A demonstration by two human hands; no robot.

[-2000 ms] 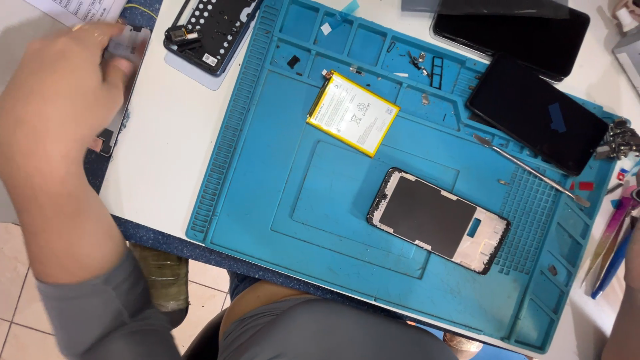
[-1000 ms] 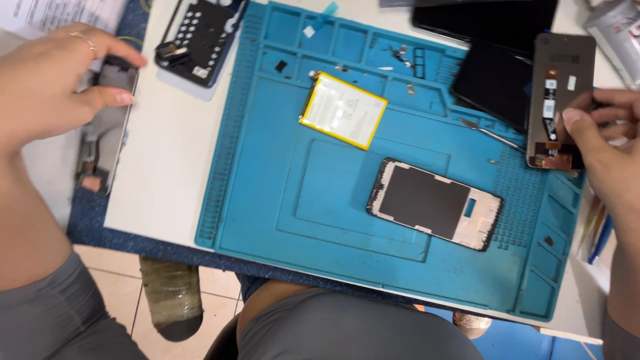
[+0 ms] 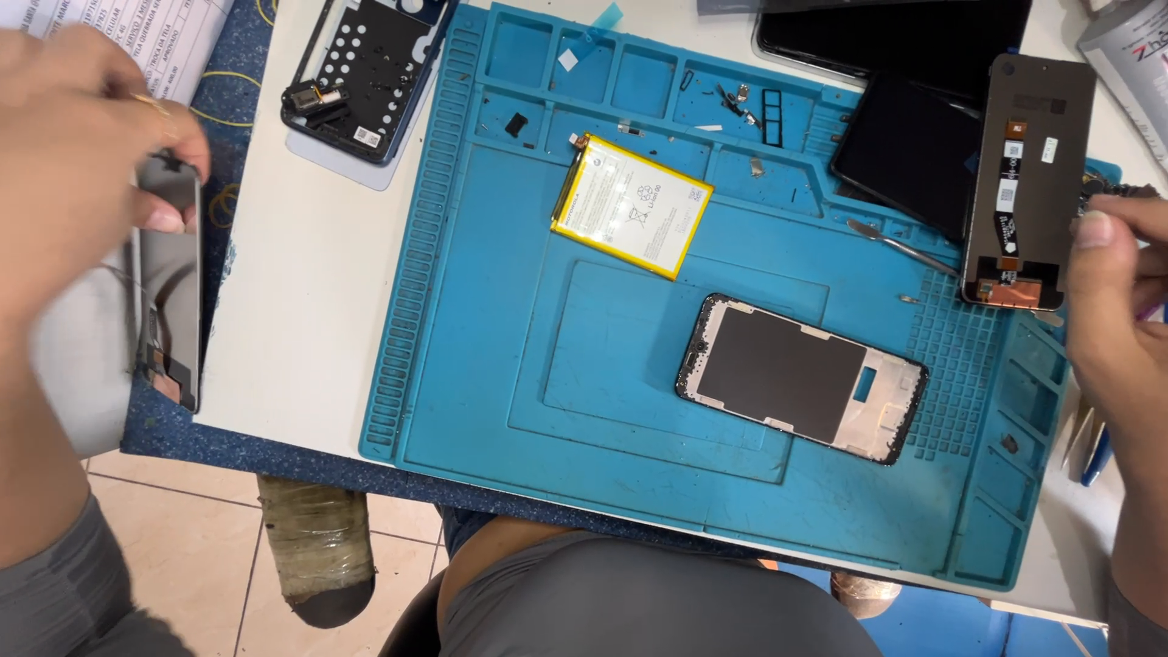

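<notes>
My left hand grips the top of a phone display panel, tilted nearly on edge at the mat's far left. At the right, my right hand holds a second phone display panel by its side edge, its back with flex cable facing up. Between them on the blue silicone repair mat lie a phone mid-frame and, up and left of it, a yellow-edged phone battery. A metal spudger lies beside the right-hand panel, partly covered by it.
A phone housing with loose parts lies left of the mat. Small parts fill the mat's upper trays. Dark phones or screens overlap at the upper right. Printed papers lie upper left; tweezers lie right.
My right hand has come in holding a display panel at the right. The left-hand panel, earlier flatter at the table's left, is now lifted and tilted in my left hand.
</notes>
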